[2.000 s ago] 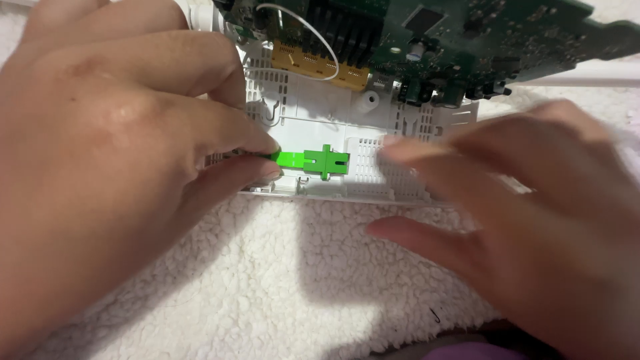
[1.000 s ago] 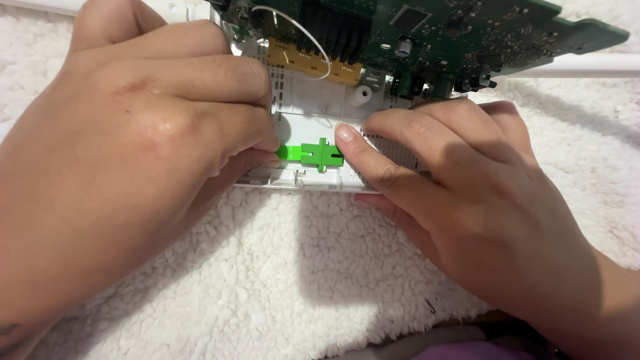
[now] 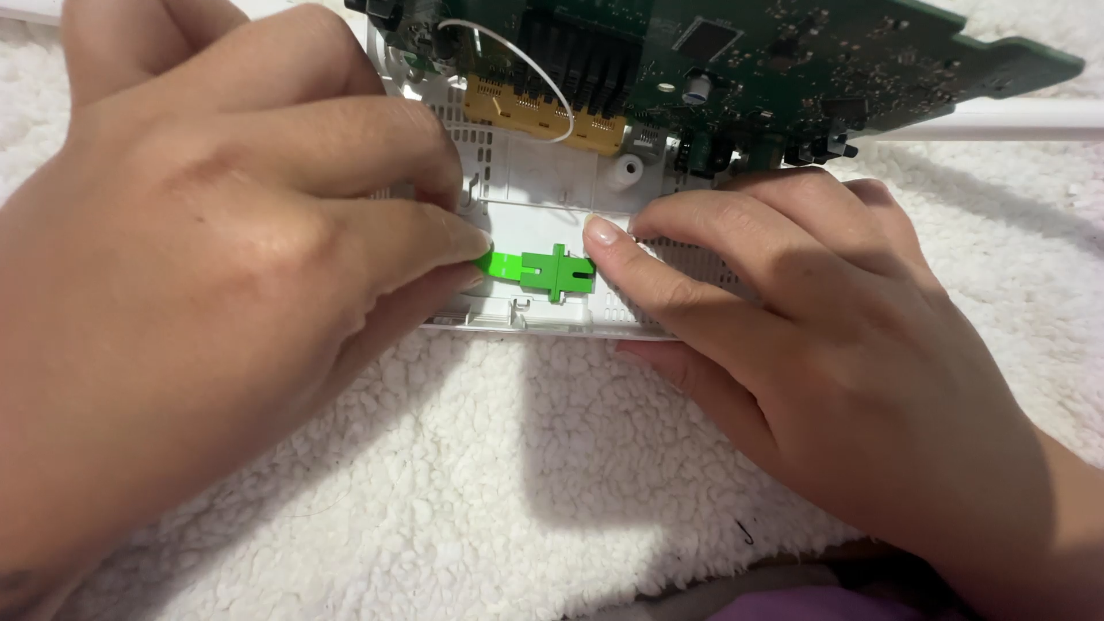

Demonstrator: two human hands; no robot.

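Thumb and index finger of my left hand [image 3: 285, 233] pinch the left end of a bright green fiber-optic connector [image 3: 504, 266]. That connector joins a darker green adapter [image 3: 558, 273] with a flange around its middle, lying over the inside of a white plastic housing [image 3: 535, 228]. The index fingertip of my right hand [image 3: 802, 302] is at the adapter's right end; whether it presses on it is hard to tell. My right thumb is below the housing's near edge, partly hidden. A green circuit board [image 3: 776, 69] stands tilted behind, with a yellow port block [image 3: 543, 116] and a thin white cable [image 3: 552, 78].
A white screw post [image 3: 627, 171] rises from the housing near the board. Small clips [image 3: 519, 309] line its near wall. Fluffy white fabric [image 3: 483, 448] lies under everything. A white bar [image 3: 992, 119] is at the back right, and purple cloth [image 3: 793, 604] shows at the bottom edge.
My right hand has come in from the right, and its fingers now rest at the housing beside the adapter. My left hand keeps its pinch on the connector.
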